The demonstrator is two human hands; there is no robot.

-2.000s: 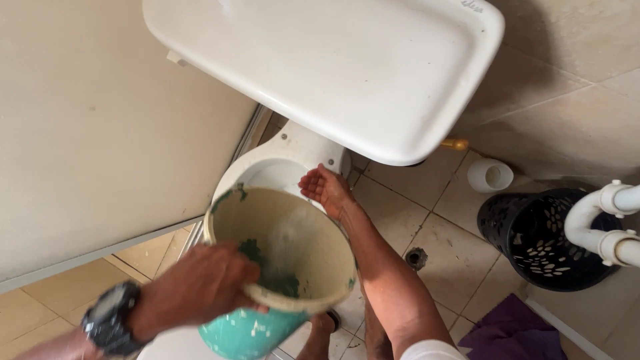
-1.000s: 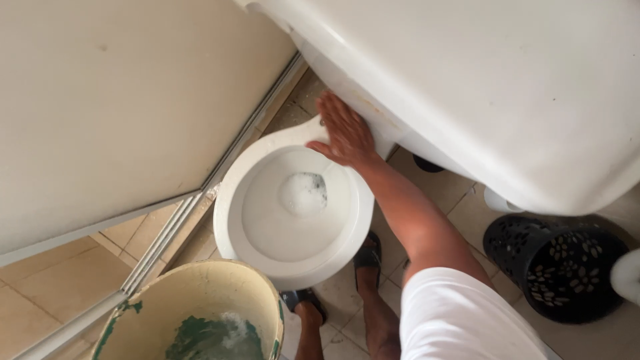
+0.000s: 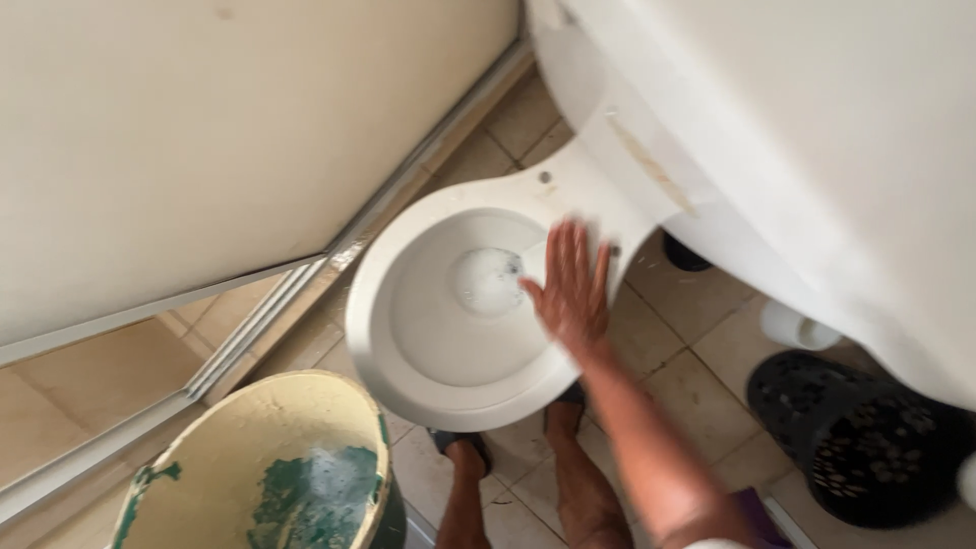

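My right hand [image 3: 573, 293], fingers spread and palm down, is over the right side of the rim of a white ceramic toilet bowl [image 3: 364, 320]; whether it touches the rim I cannot tell. Foamy water lies at the bottom of the bowl. At the lower left is a paint-stained bucket [image 3: 206, 465], cream and green inside, with some cloudy liquid in it. My left hand is out of the frame.
Above the bowl looms the white toilet tank [image 3: 823, 152]. A shower screen [image 3: 229, 137] with a metal track borders the left. On the tiled floor at right are a white cup [image 3: 793, 324], a black perforated basket [image 3: 854, 442] and purple cloth [image 3: 755, 518].
The bucket, earlier held over the toilet by my left hand, is now at the lower left. My left hand has left the view. The view has moved closer to the bowl.
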